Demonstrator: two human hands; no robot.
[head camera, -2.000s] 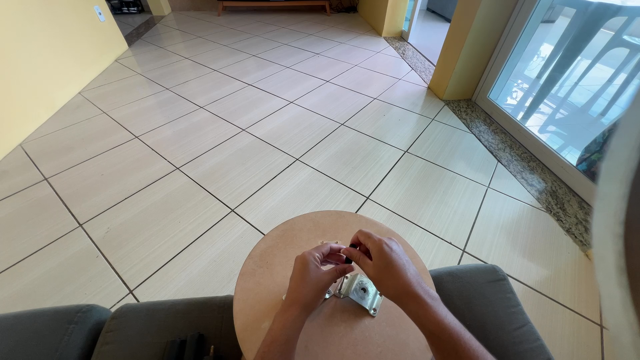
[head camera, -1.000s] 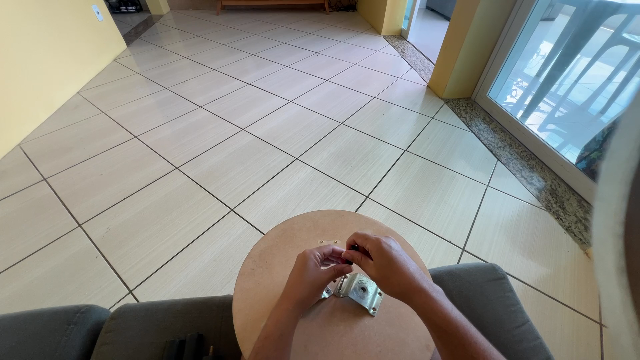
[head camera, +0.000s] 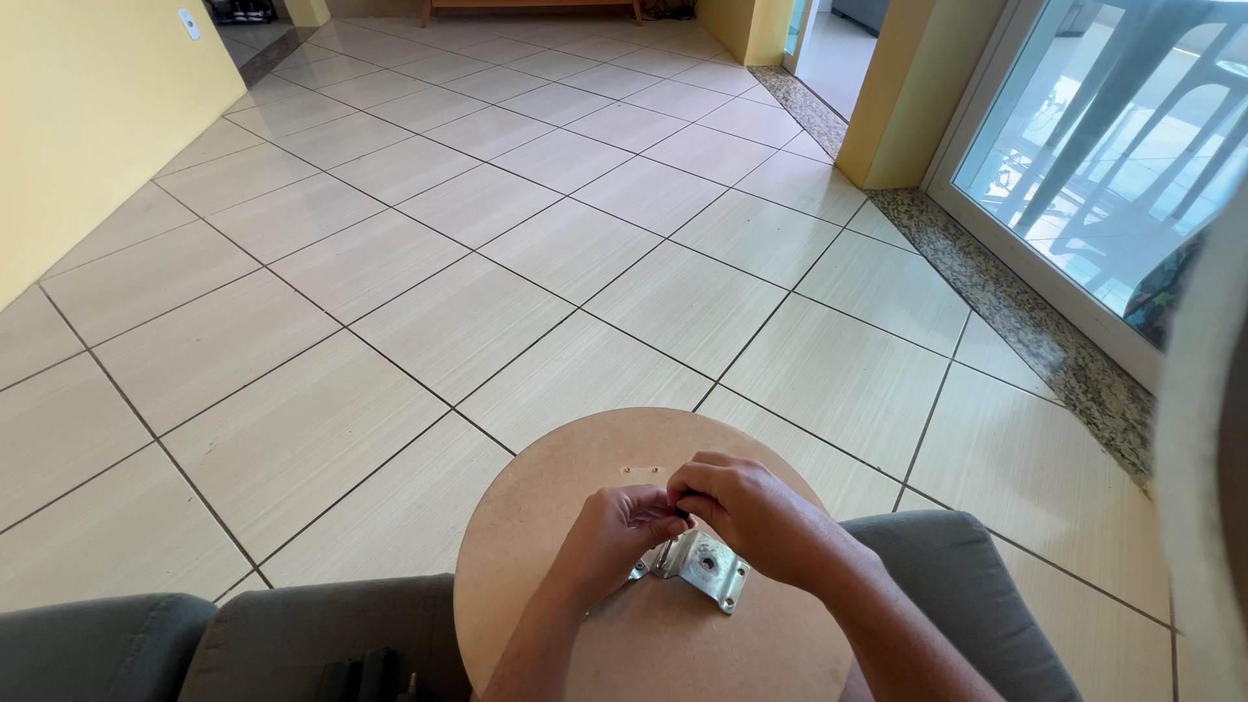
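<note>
A round wooden board (head camera: 624, 444) lies across the lower middle of the view. On it sits a bent metal bracket (head camera: 710, 564) with a central hole and smaller holes along its flange. My left hand (head camera: 624, 531) is over the board, its thumb and fingers meeting those of my right hand (head camera: 736, 497) just above the bracket. Between the fingertips of both hands is a small black piece (head camera: 684, 509), mostly covered, so its kind cannot be told. Part of another metal piece (head camera: 639, 569) shows beside my left hand. Small holes (head camera: 642, 470) mark the board beyond the hands.
Grey cushions (head camera: 960, 575) flank the board on both sides, with dark objects (head camera: 366, 675) on the left one. Light floor tiles (head camera: 507, 292) stretch ahead. A yellow wall (head camera: 97, 117) stands at left, a glass door (head camera: 1082, 146) with a granite sill (head camera: 1014, 322) at right.
</note>
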